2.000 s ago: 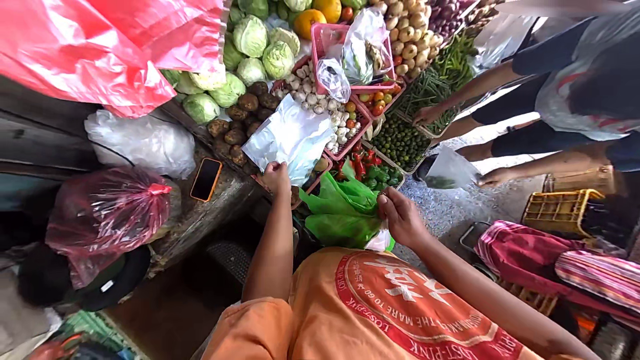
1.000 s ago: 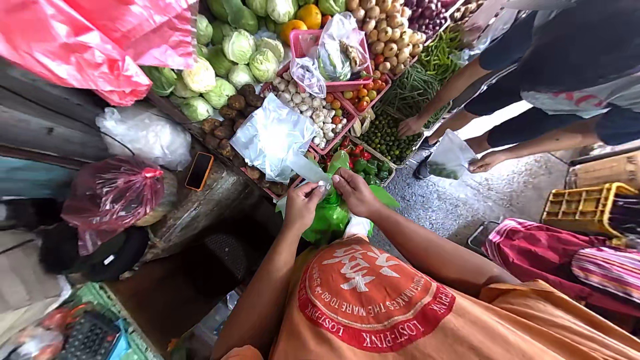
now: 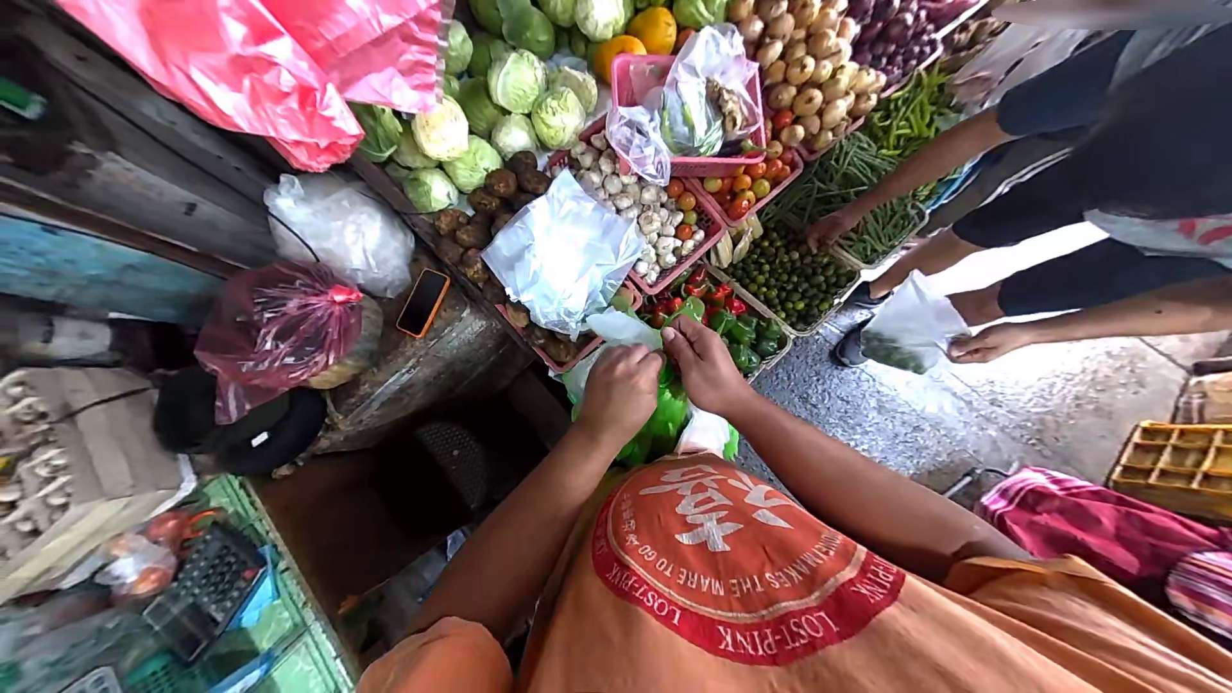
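Close together in front of my body, my left hand and my right hand have their fingers closed on the top of a green plastic bag. A strip of whitish translucent plastic shows at the fingers of my left hand; whether it belongs to the green bag I cannot tell. What the green bag holds is hidden. Just beyond my hands, a pale, translucent plastic bag lies over brown root vegetables and beside a crate of garlic. Red and green peppers are right of my fingers.
A phone and a tied red plastic bag are at left. Cabbages, onions and green citrus fruits fill the stall. At right, another person reaches into the produce and holds a clear bag. A yellow crate stands far right.
My left hand has moved from the pale bag to beside my right hand at the green bag's top. The green bag, spread wide two seconds ago, is now gathered. The other person's hand has reached the green citrus fruits.
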